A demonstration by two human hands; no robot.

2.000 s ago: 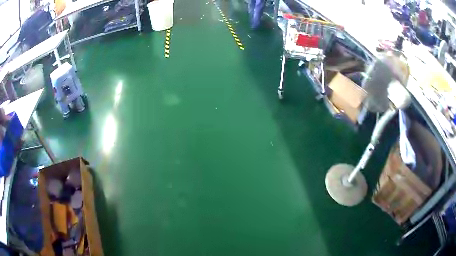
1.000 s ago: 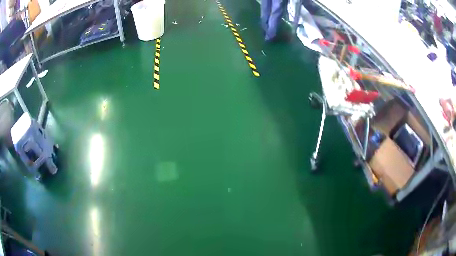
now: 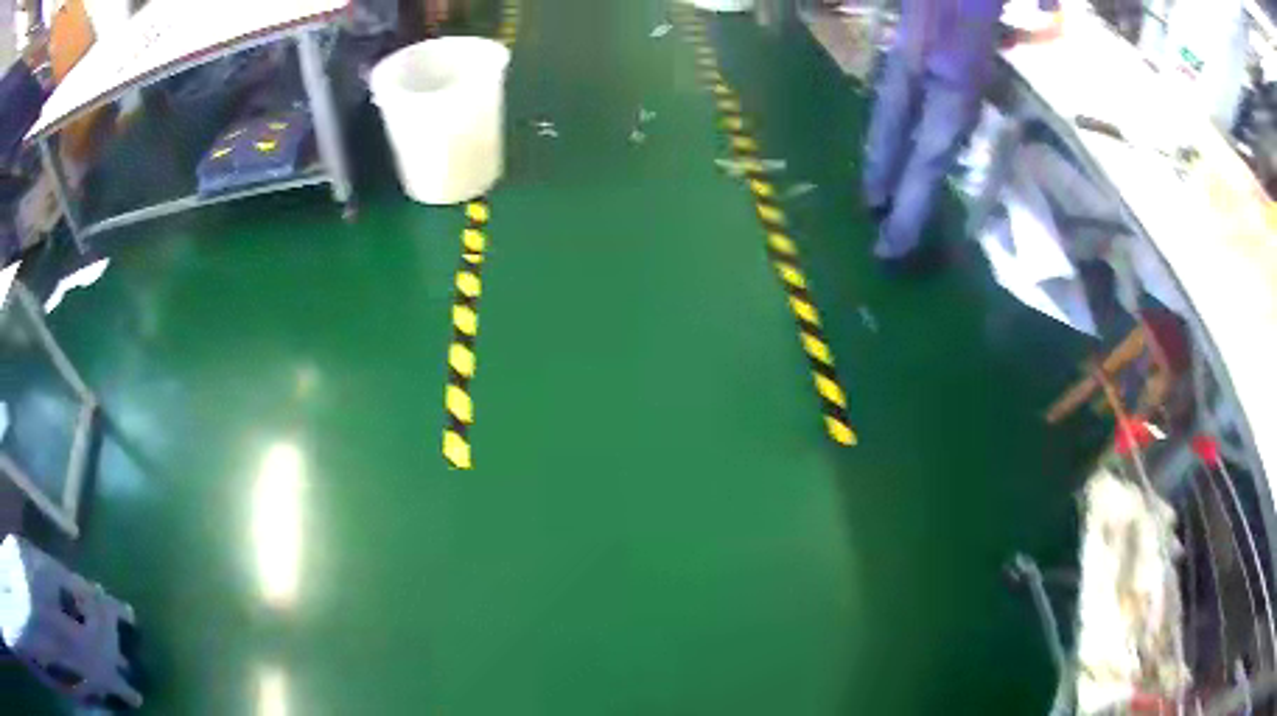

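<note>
Neither of my hands is in the picture. Nearest in front of me is the green floor (image 3: 630, 560). Two lines of yellow-black tape run away from me, a left line (image 3: 462, 336) and a right line (image 3: 801, 308). A white plastic bucket (image 3: 445, 123) stands upright at the far end of the left line's near stretch, beside the table at the left.
A person in purple-blue clothes (image 3: 924, 119) stands at the long white table (image 3: 1176, 182) on the right. A cart (image 3: 1132, 588) with red parts is at lower right. A grey-blue stool (image 3: 70, 623) is at lower left. A white table (image 3: 168, 56) holds its place at upper left.
The view has moved forward along the aisle. The bucket, tape and person appear nearer and lower; the cart has shifted to the lower right and the stool to the lower left. The fan and cardboard box have left the view.
</note>
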